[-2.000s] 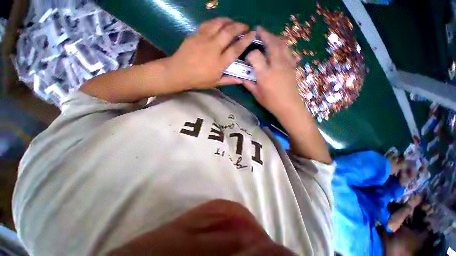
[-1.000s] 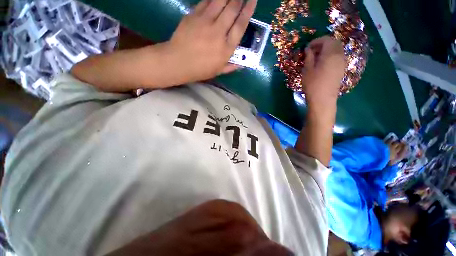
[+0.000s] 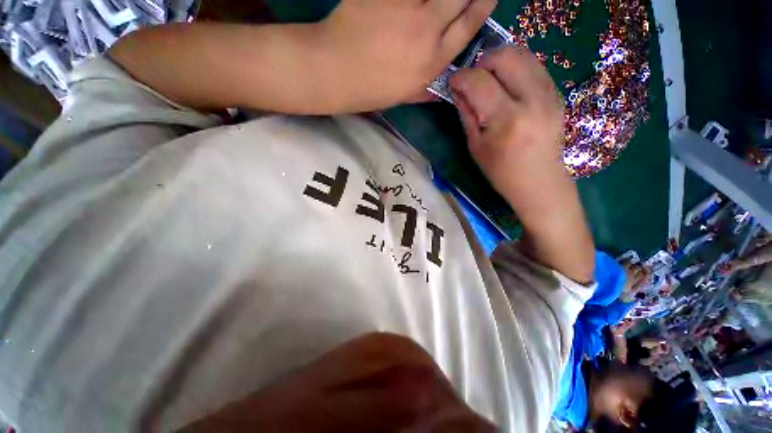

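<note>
A white frame housing (image 3: 443,84) lies at the top centre, mostly hidden under my hands. My left hand (image 3: 394,51) covers its left part and holds it, with the fingertips near the picture's top edge. My right hand (image 3: 515,106) is at the housing's right side, its fingers curled and the fingertips against the frame. Whether they pinch a small piece cannot be seen. A curved pile of shiny copper contact pieces (image 3: 605,114) lies on the dark green surface, right of my right hand.
Many white housings (image 3: 63,34) are heaped at the top left. A pale rail (image 3: 675,110) bounds the green surface (image 3: 618,199) on the right, with a grey metal support (image 3: 728,165) beyond. A person in blue (image 3: 584,364) sits at the lower right. More white parts lie beyond the rail.
My right hand has gone from the housing to the copper pile and come back to the housing. My left hand stays on the housing. The view has shifted.
</note>
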